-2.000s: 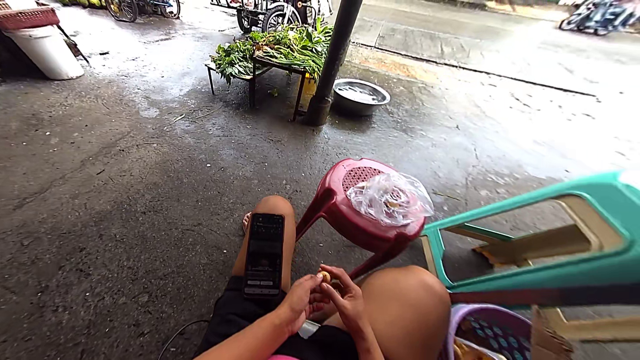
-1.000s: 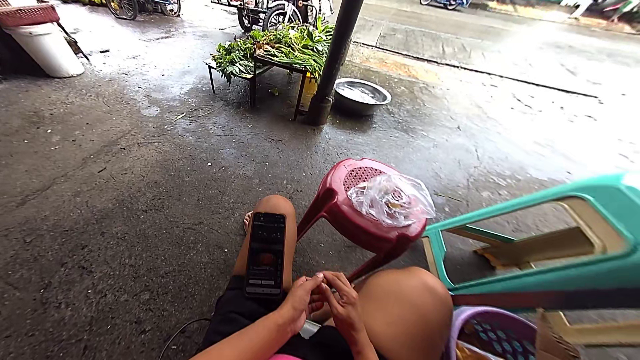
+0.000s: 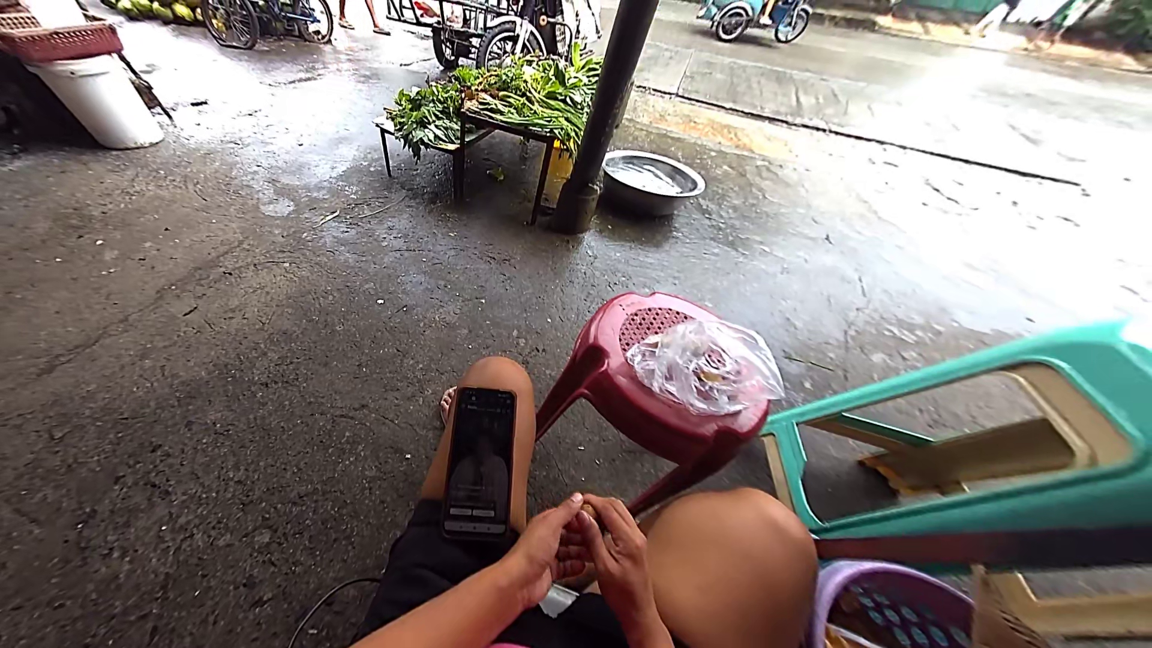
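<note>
Both my hands meet above my lap, fingertips together around a small brownish piece (image 3: 589, 510) that they mostly hide; what it is I cannot tell. My left hand (image 3: 553, 544) comes from the left and my right hand (image 3: 616, 549) from the right, its thumb and fingers bent over the piece. On my left thigh lies a smartphone (image 3: 480, 459) with a lit, dark screen. A dark red plastic stool (image 3: 612, 387) stands just beyond my knees, and a crumpled clear plastic bag (image 3: 706, 367) with something in it rests on its seat.
At the right are a green and beige plastic stool (image 3: 954, 513) on its side and a purple plastic basket (image 3: 832, 585). Ahead stand a dark post (image 3: 607, 108), a metal basin (image 3: 652, 184) and a low table of leafy greens (image 3: 531, 99). A white bucket (image 3: 99, 103) is at far left.
The yellowish piece seen between my fingers two seconds ago is now mostly covered by them. My hands stay close together over my lap. The phone's screen picture has changed.
</note>
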